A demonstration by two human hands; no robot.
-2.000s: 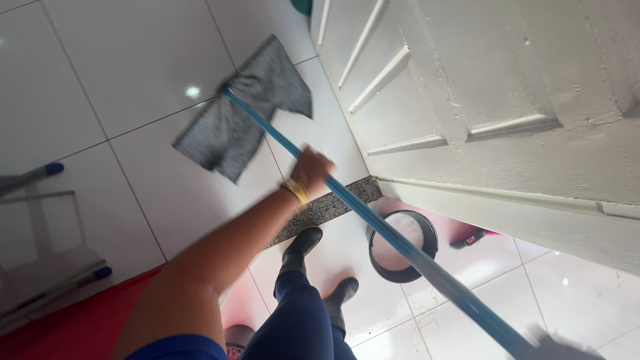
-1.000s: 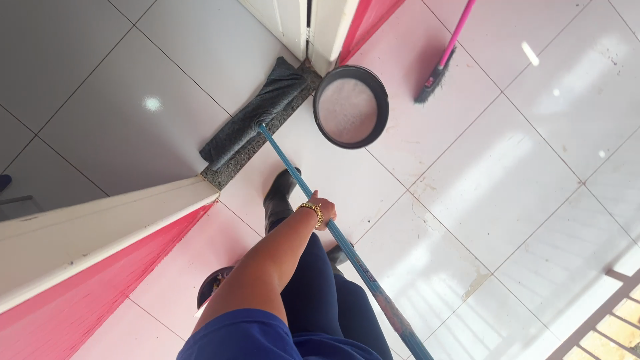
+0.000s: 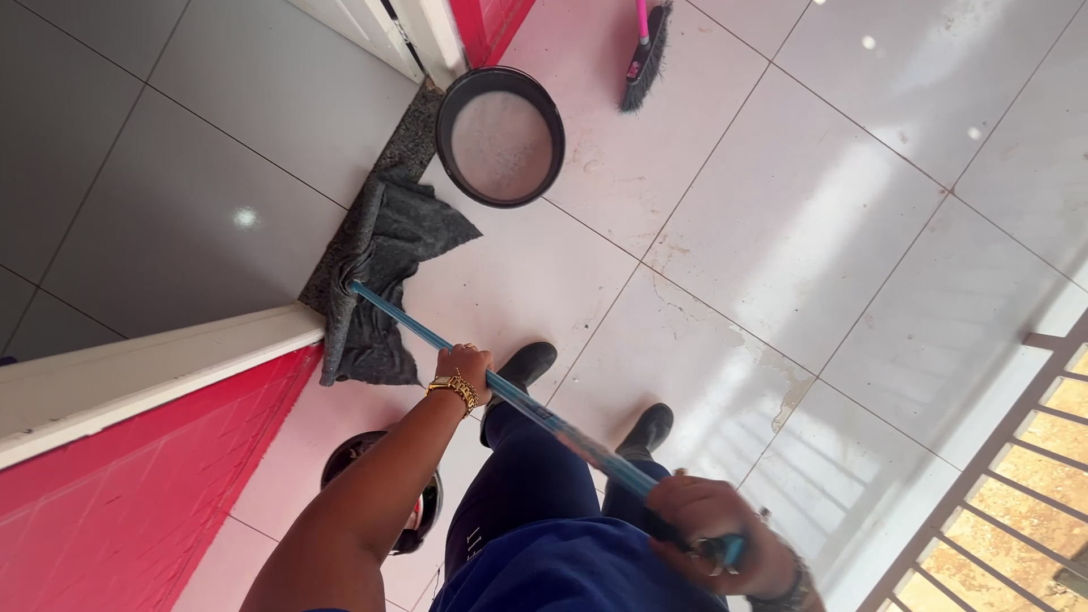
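Note:
Both hands hold a blue pole (image 3: 544, 415) that runs down to a dark grey floor cloth (image 3: 384, 255) wrapped at its far end. My left hand (image 3: 465, 371), with a gold watch and bracelet at the wrist, grips the pole around its middle. Near the pole's top end, my right hand (image 3: 710, 531) is closed around it, somewhat blurred. The cloth lies partly on the dark speckled stone threshold (image 3: 406, 140) and partly spread on the light tiles. Just beyond it stands a round black bucket (image 3: 501, 138) of cloudy liquid.
A broom with black bristles (image 3: 650, 64) and a pink handle rests at the top. A white door frame and red wall (image 3: 204, 459) flank the doorway at left. Another dark container (image 3: 408, 537) is partly behind my left arm. A metal railing (image 3: 977, 501) runs along the right.
The cloth was on the tiles inside the doorway, then lay along the threshold; now part of it spreads onto the near-side tiles. The view has turned and shifted strongly.

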